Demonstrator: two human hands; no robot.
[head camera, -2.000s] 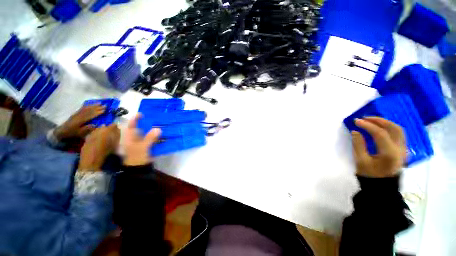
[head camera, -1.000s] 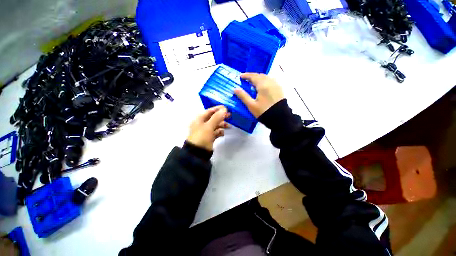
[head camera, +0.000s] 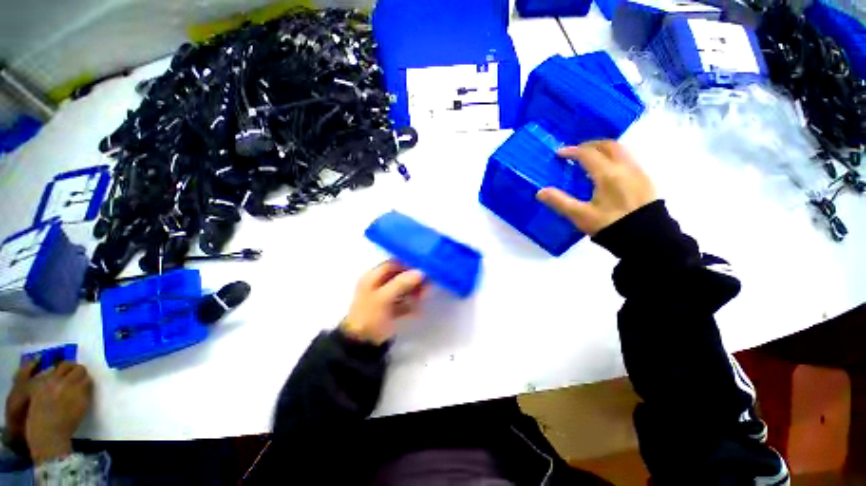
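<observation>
My left hand (head camera: 385, 302) holds one blue insert tray (head camera: 424, 252) tilted above the table; it is slightly blurred and no cable shows on it. My right hand (head camera: 608, 190) rests on a thick stack of empty blue trays (head camera: 532, 188), thumb and fingers spread on its top and near side; whether it grips the stack is hard to tell. Loaded trays (head camera: 157, 313) lie at the left, with plug ends on the blue face and a black cable coil (head camera: 226, 302) sticking out past their right edge.
A large black cable pile (head camera: 256, 123) fills the back left. A big blue box with a white panel (head camera: 451, 95) stands behind. More blue trays (head camera: 579, 100) and crumpled clear plastic (head camera: 750, 128) are at right. Another person's hands (head camera: 55, 403) and finished packs (head camera: 43, 266) are far left.
My left hand has come away from the stack and now holds a single blue tray to its left. My right hand stays at the stack. The view has swung left.
</observation>
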